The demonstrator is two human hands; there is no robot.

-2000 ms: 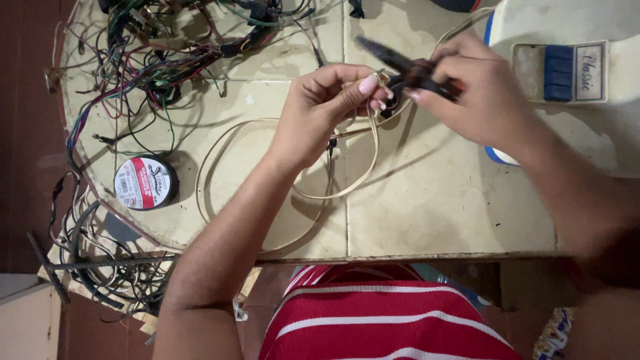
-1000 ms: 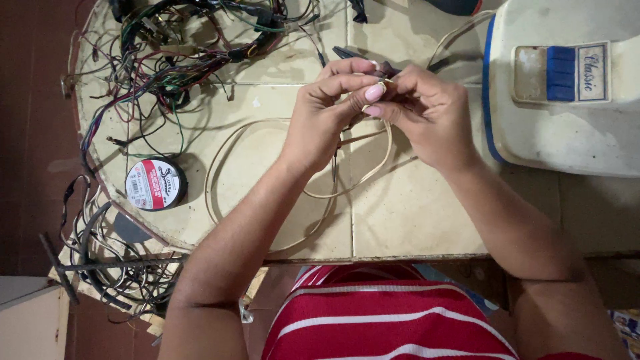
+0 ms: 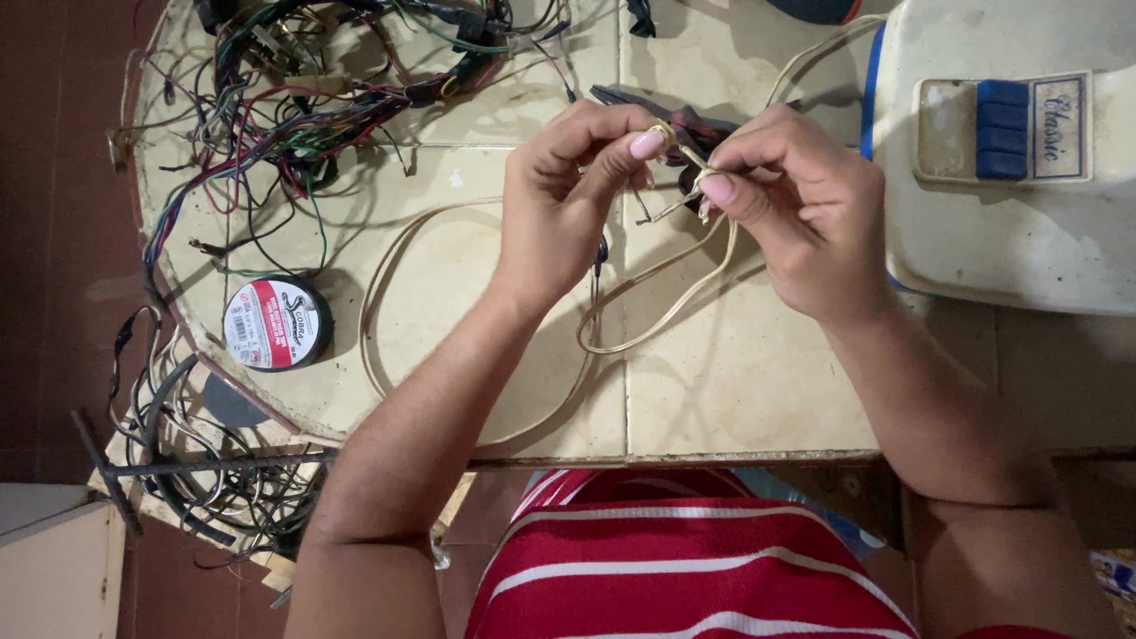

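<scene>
Between finger and thumb, my left hand (image 3: pixel 581 182) pinches one part of a thin cream electrical cord (image 3: pixel 652 333). My right hand (image 3: pixel 794 200) pinches another part close by, to the right, where short thin ends stick out. The fingertips partly hide the held ends. From my hands the cord loops down and left over the tiled tabletop. Dark-jawed pliers (image 3: pixel 612 96) lie on the table just behind my fingers, their handles partly hidden. A black connector on a thin lead (image 3: pixel 602 253) rests beside my left wrist.
A roll of black electrical tape (image 3: pixel 277 323) lies at the left. Tangled multicoloured wires (image 3: pixel 355 115) cover the upper left, and more cables (image 3: pixel 213 479) sit below the table's left edge. A cream and blue appliance (image 3: pixel 1012 231) stands at the right; a pale cord reaches up to it.
Two seconds ago my right hand held the pliers; they now lie on the table and that hand pinches the cord. Since one second ago my hands have moved slightly apart.
</scene>
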